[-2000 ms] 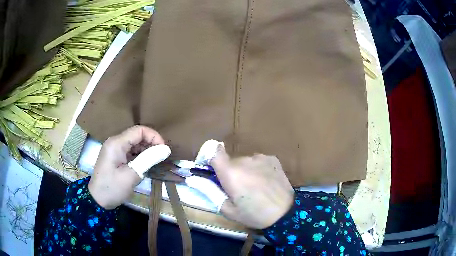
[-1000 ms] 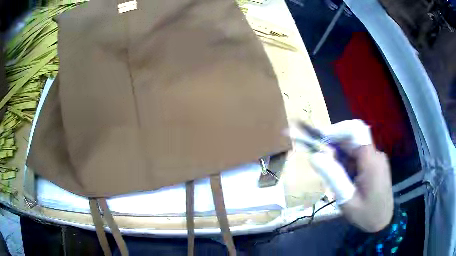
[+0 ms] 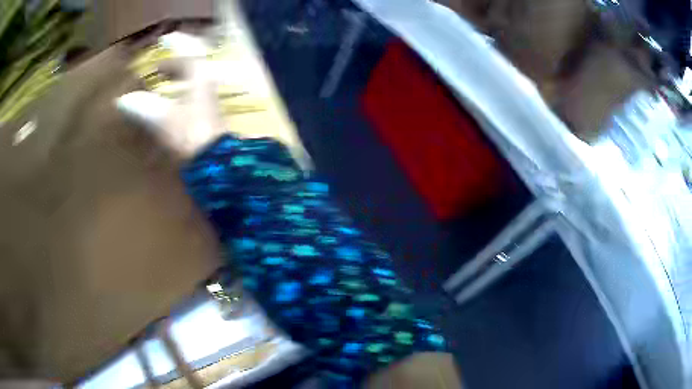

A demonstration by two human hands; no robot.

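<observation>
The brown tote bag point(image 3: 99, 228) lies at the left, blurred, with a small pale label point(image 3: 25, 133) on it. Two narrow straps point(image 3: 177, 351) hang from its lower edge, and a small metal clasp point(image 3: 216, 289) shows at its lower right corner. My right hand point(image 3: 182, 95), with white finger cots, is at the bag's upper right edge. It is too blurred to tell whether it grips the bag or holds anything. The snips cannot be made out. My left hand is not in view.
Yellow-green strips point(image 3: 26, 49) lie at the upper left. A pale table edge point(image 3: 265, 102) runs beside the bag. Right of it are a dark gap, a red panel point(image 3: 432, 144) and a white-covered table edge point(image 3: 531, 129). A skin-toned patch shows at the bottom edge, unclear.
The view has swung right, so the bag sits further left. My right hand has moved from beside the bag's lower right corner to its upper right edge, its sleeve stretched across the gap.
</observation>
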